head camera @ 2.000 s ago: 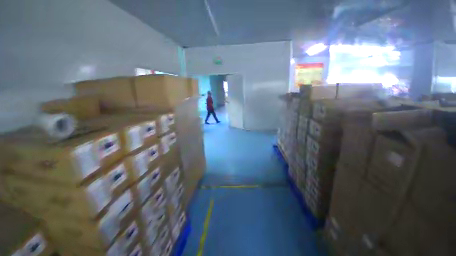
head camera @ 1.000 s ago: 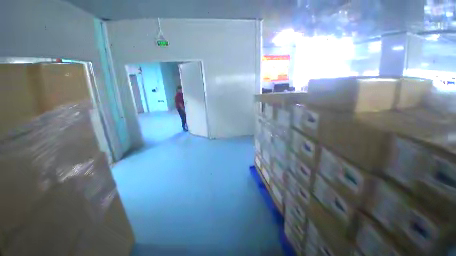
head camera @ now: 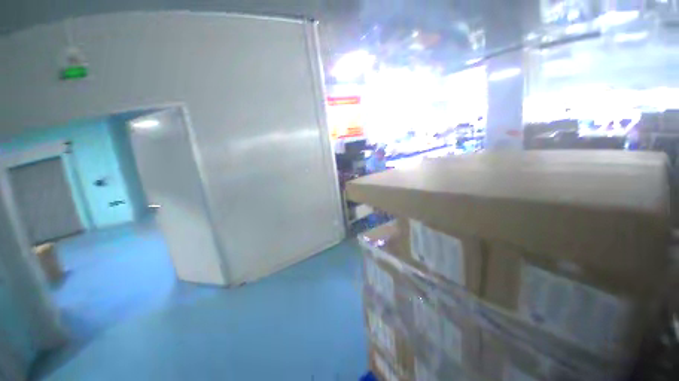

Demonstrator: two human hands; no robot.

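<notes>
Neither of my hands is in the picture. Nearest in front of me, at the right, stands a stack of brown cardboard cartons [head camera: 488, 275]. White labels show on their sides, and clear wrap runs around them. A wide, flat brown carton [head camera: 514, 182] lies on top of the stack. A small piece of blue shows at the foot of the stack, at the bottom edge. The picture is blurred and the label print cannot be read.
A white door [head camera: 175, 197] stands open in a pale panel wall [head camera: 260, 141] at the left. Beyond the doorway are a grey shutter-like panel [head camera: 46, 197] and a small brown box [head camera: 49, 262]. A green sign [head camera: 74, 73] hangs above. Blue floor [head camera: 223, 335] runs to the doorway. A blurred bright work area lies behind the cartons.
I have moved forward and the view has turned right. The doorway is nearer and further left. The left cartons and the walking person have left the picture. The right-hand cartons now loom close.
</notes>
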